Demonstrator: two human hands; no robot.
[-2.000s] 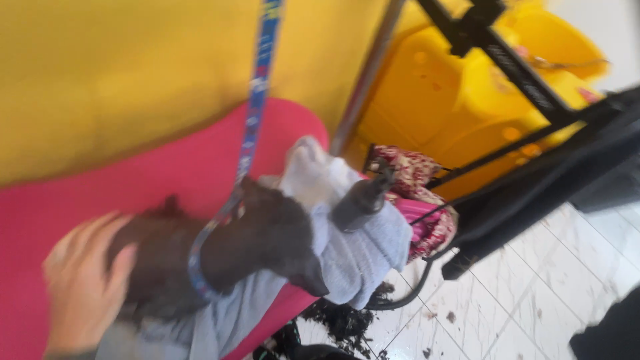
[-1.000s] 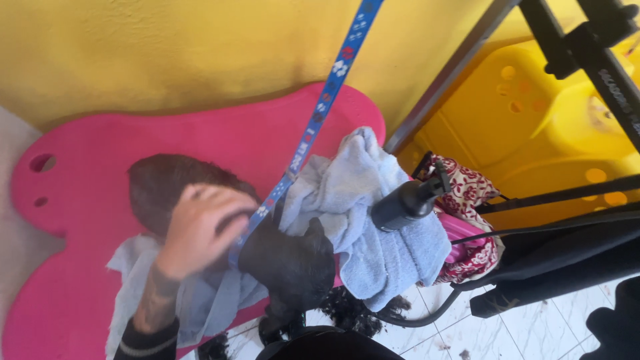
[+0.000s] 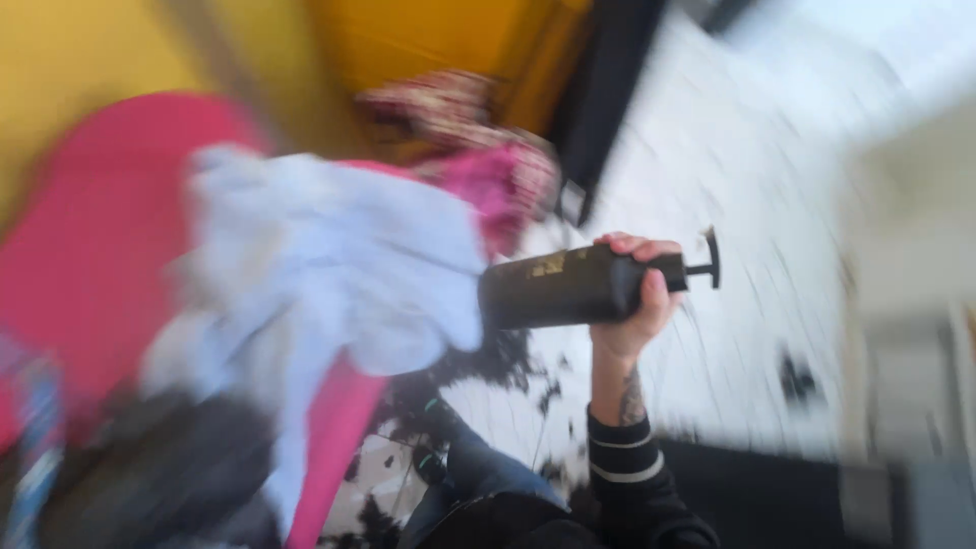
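My right hand (image 3: 640, 293) is closed round the neck of a black pump bottle (image 3: 557, 288), which lies sideways in the air with its pump to the right. The bottle's base is beside a light blue towel (image 3: 328, 252) on a pink table (image 3: 99, 267). A dark-furred animal (image 3: 168, 473), blurred, is at the lower left, partly against the towel. Near it a blue patterned leash (image 3: 38, 450) runs along the left edge. My left hand is out of view.
A patterned red and pink cloth bundle (image 3: 496, 168) is beyond the towel, next to a black bar (image 3: 610, 99) and yellow plastic (image 3: 427, 38). Dark hair clumps (image 3: 488, 358) are scattered on the white tiled floor (image 3: 732, 328).
The black bottle, on the towel one second ago, is now in my right hand off to the right. My left hand, then on the animal, has left the view. The view has swung right.
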